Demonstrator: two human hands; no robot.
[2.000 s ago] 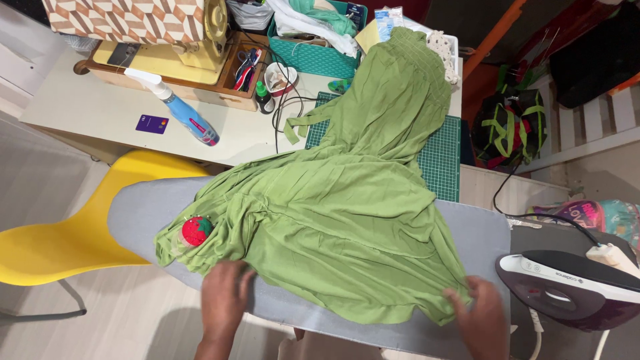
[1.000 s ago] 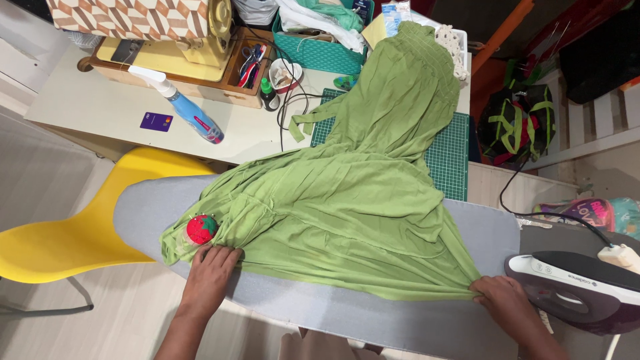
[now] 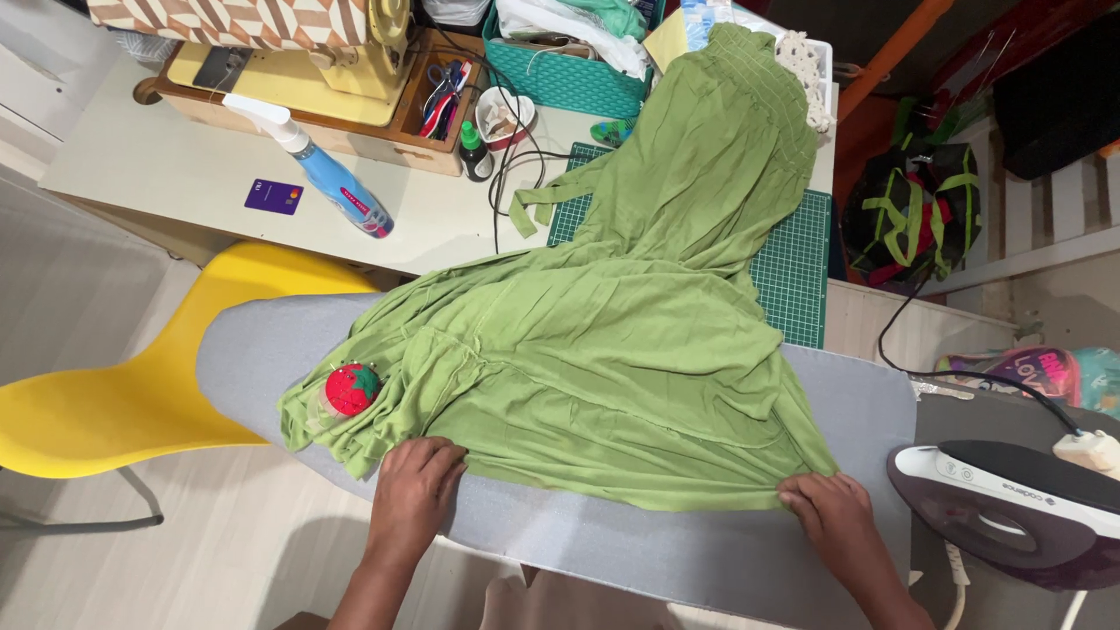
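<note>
A green gathered garment (image 3: 612,332) lies across a grey ironing board (image 3: 604,547), its smocked end up on the white table. My left hand (image 3: 420,481) grips the near edge of the fabric, left of the middle. At the hem's right corner, my right hand (image 3: 822,503) pinches the cloth between thumb and fingers. The edge runs fairly straight between both hands. A red and green tomato pincushion (image 3: 352,389) with pins rests on bunched fabric up and left of my left hand. A Cadence iron (image 3: 1006,512) stands to the right of my right hand.
On the white table (image 3: 175,166) are a spray bottle (image 3: 337,179), a purple card (image 3: 274,197), a green cutting mat (image 3: 792,271), a small dropper bottle (image 3: 474,153), a teal basket (image 3: 564,77) and a sewing machine (image 3: 376,52). A yellow chair (image 3: 157,376) is at left; the iron's cord (image 3: 884,337) runs at right.
Both hands have come onto the near edge of the fabric, which was looser and more rumpled two seconds ago. The hem is now drawn out straighter between them.
</note>
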